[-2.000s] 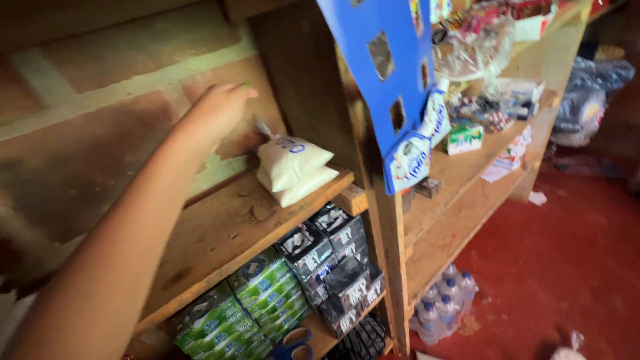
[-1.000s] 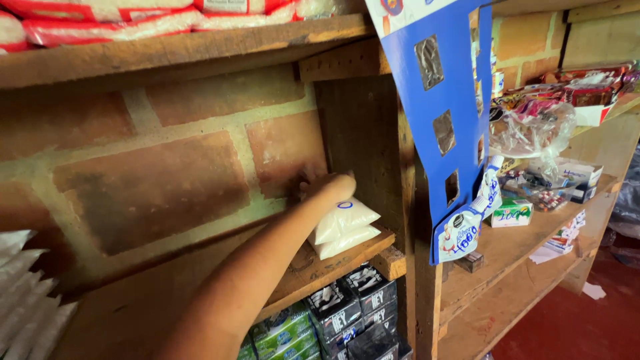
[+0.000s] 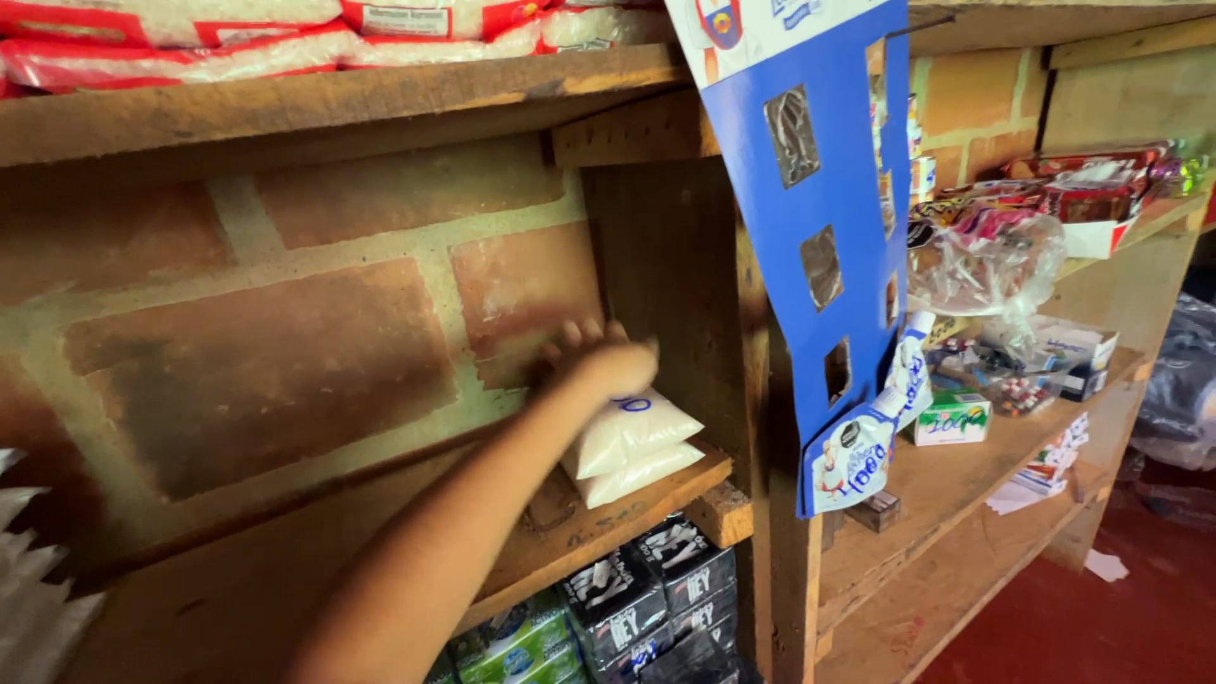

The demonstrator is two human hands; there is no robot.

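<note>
Two clear plastic bags of white granular product point(image 3: 638, 443) lie stacked at the right end of a wooden shelf point(image 3: 608, 532), the upper one marked in blue ink. My hand point(image 3: 600, 361), which looks like the left one, is over the back of this stack, its blurred fingers apart near the brick wall. Whether it touches the upper bag cannot be told, since the wrist covers that spot. My other hand is out of the frame.
Red-and-white bags point(image 3: 408, 28) lie on the shelf above. Dark packs point(image 3: 627, 598) and green packs point(image 3: 522, 646) fill the shelf below. A blue cardboard display point(image 3: 817, 209) hangs by the upright. Boxes and bagged goods stand on the right shelves; white bags point(image 3: 38, 570) are at the far left.
The hand was raised above the bags two seconds ago and has come down to the back of the stack. The view has swung, and the upper shelf now shows.
</note>
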